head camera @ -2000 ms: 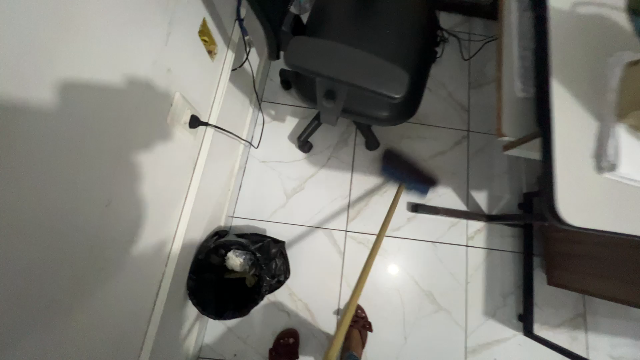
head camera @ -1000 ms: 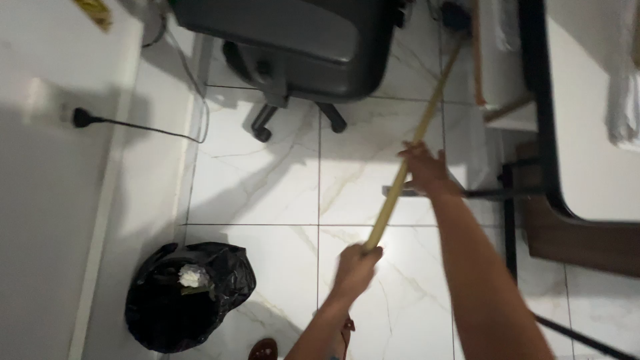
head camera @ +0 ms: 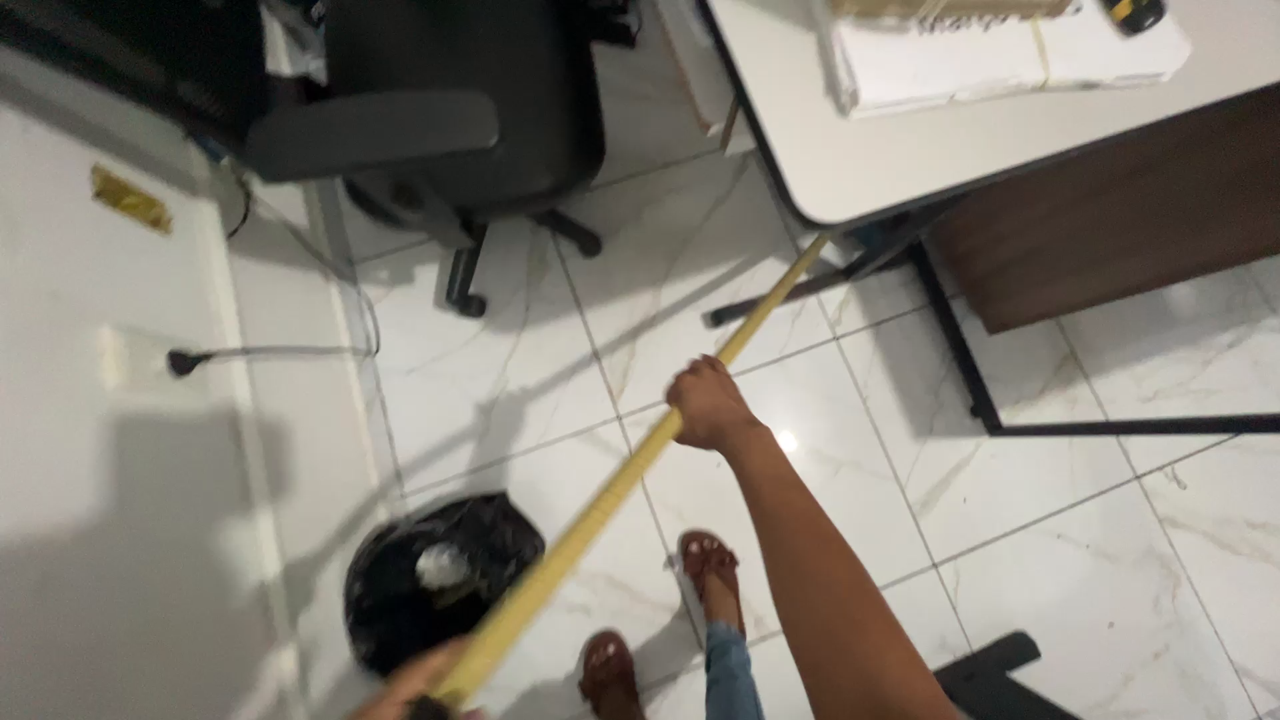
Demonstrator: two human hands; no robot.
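Observation:
A yellow broom handle (head camera: 600, 508) runs slantwise from the bottom left up to the desk corner. My right hand (head camera: 708, 402) is closed around its middle, above the tiled floor. At the bottom edge my left hand (head camera: 425, 685) grips the handle's near end, partly cut off by the frame. The far end of the handle passes beneath the desk, and the broom head is hidden there.
A white desk (head camera: 830, 170) with stacked papers (head camera: 960, 65) stands upper right, its dark metal legs on the floor. A black office chair (head camera: 460, 110) is upper left. A bin with a black bag (head camera: 400, 590) stands near the wall, below a plugged-in cord (head camera: 290, 351).
Two seconds ago the broom's blue head showed near the chair; now it is hidden beneath the desk. My left hand has moved down and left. The view has shifted and turned.

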